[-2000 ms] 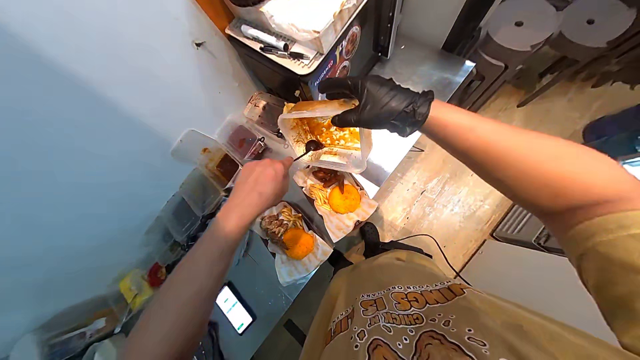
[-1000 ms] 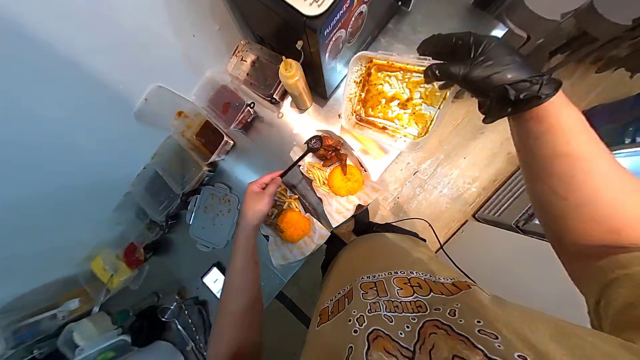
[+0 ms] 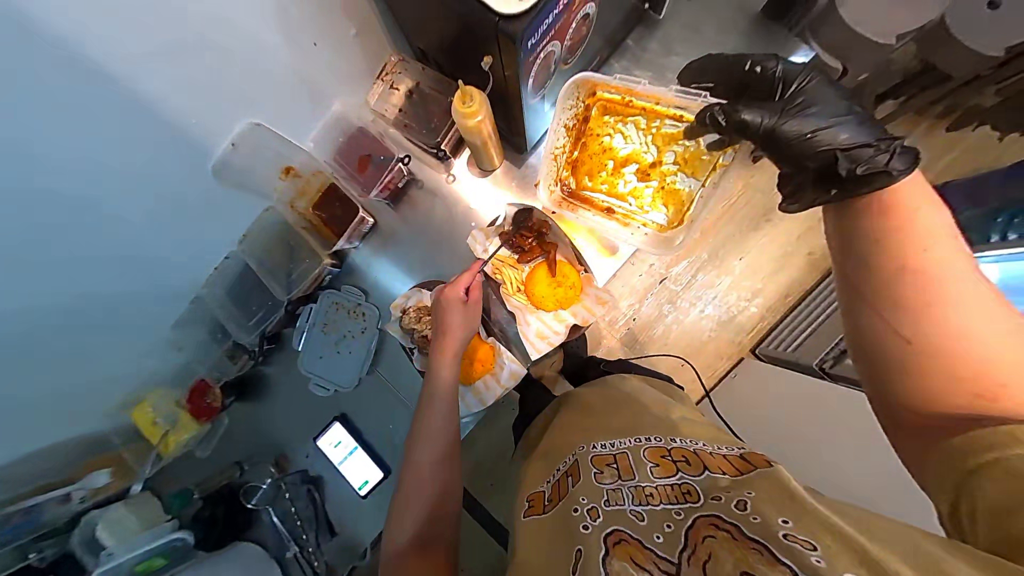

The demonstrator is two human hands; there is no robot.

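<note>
My bare left hand is closed around the thin dark handle of a spoon, whose head is at the glazed chicken on a paper-lined tray. Fries and a mound of orange rice share that tray. My right hand, in a black glove, is at the right rim of a sauce-smeared plastic container; whether its fingers grip the rim is unclear. A second lined tray with orange rice and coated pieces lies partly behind my left forearm.
A squeeze bottle stands beside a black appliance. Lidded sauce containers line the wall. A grey lid and a lit phone lie at the left; tongs are lower down.
The sauce container has moved right, away from above the trays, and no longer hides the squeeze bottle. My left hand with the spoon has moved from that container to the chicken.
</note>
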